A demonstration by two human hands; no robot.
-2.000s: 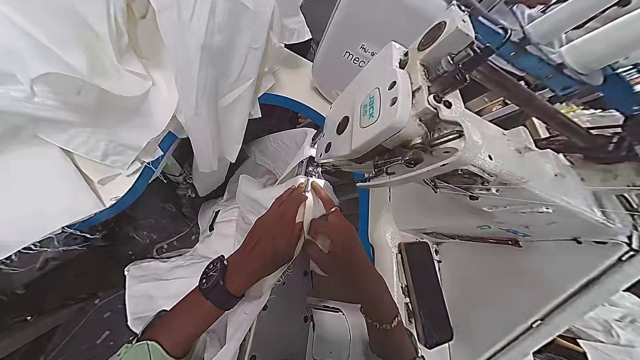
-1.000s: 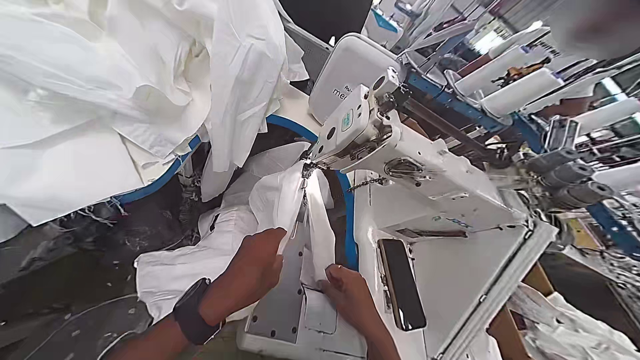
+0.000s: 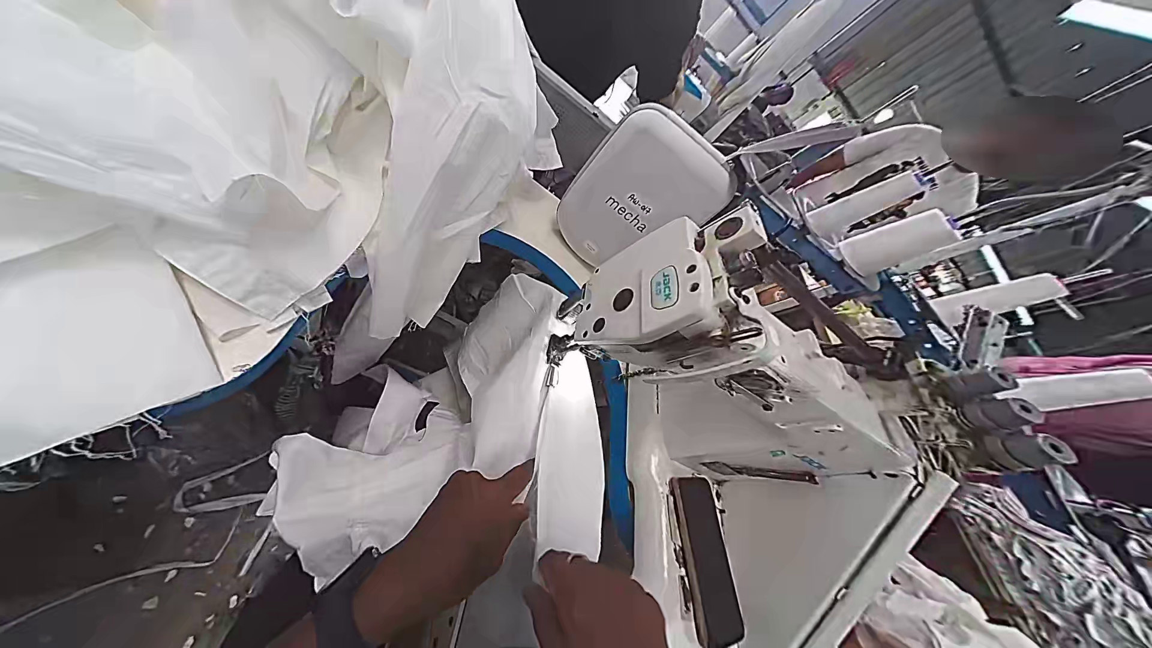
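White fabric [image 3: 569,450] runs through the lit needle area of a Jack sewing machine [image 3: 643,288] and stretches toward me. My left hand [image 3: 450,540], with a dark watch [image 3: 346,594] on its wrist, grips the cloth's left edge below the needle. At the strip's near end, my right hand [image 3: 598,598] holds the fabric between thumb and fingers; its fingertips are partly hidden. More of the white garment [image 3: 360,477] hangs bunched to the left of the needle, with a small dark mark on it.
A large pile of white cloth [image 3: 270,162] covers the table at left, which has a blue edge [image 3: 243,382]. A smartphone [image 3: 706,558] lies on the machine bed at right. Behind stand a white case [image 3: 643,180] and thread cones [image 3: 900,241]. A blurred person is at upper right.
Two seconds ago both hands were together close to the needle; now they are nearer to me, with the fabric stretched out below the needle. The view has shifted.
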